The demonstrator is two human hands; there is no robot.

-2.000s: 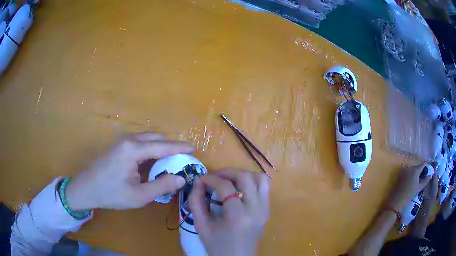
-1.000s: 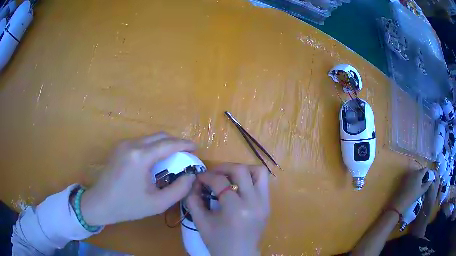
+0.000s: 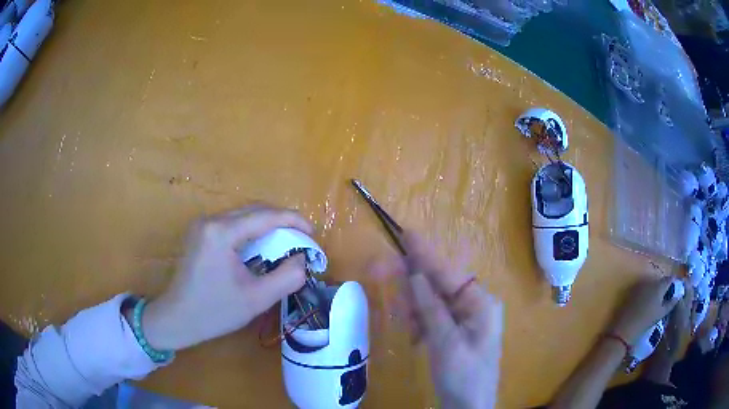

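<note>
My left hand (image 3: 220, 272) holds a white head shell (image 3: 289, 242) above the open end of a white camera body (image 3: 348, 323). Thin wires (image 3: 302, 307) run from the shell into the body, and a reddish loop hangs at its left side. The body stands near the front edge, its lower end cut off by the frame. My right hand (image 3: 456, 323) is blurred, to the right of the body, with its fingers over the lower part of the dark tweezers (image 3: 371, 200). Whether the fingers grip the tweezers cannot be told.
Another open camera unit (image 3: 566, 232) lies at the right, its shell above it. White units (image 3: 22, 49) stand at the far left. A clear tray (image 3: 651, 204) lies at the right by green matting (image 3: 559, 44). Another person's hands (image 3: 631, 319) hold a unit at the lower right.
My right hand has left the shell and wires and moved right to the tweezers, uncovering the body's open end. My left hand still holds the shell.
</note>
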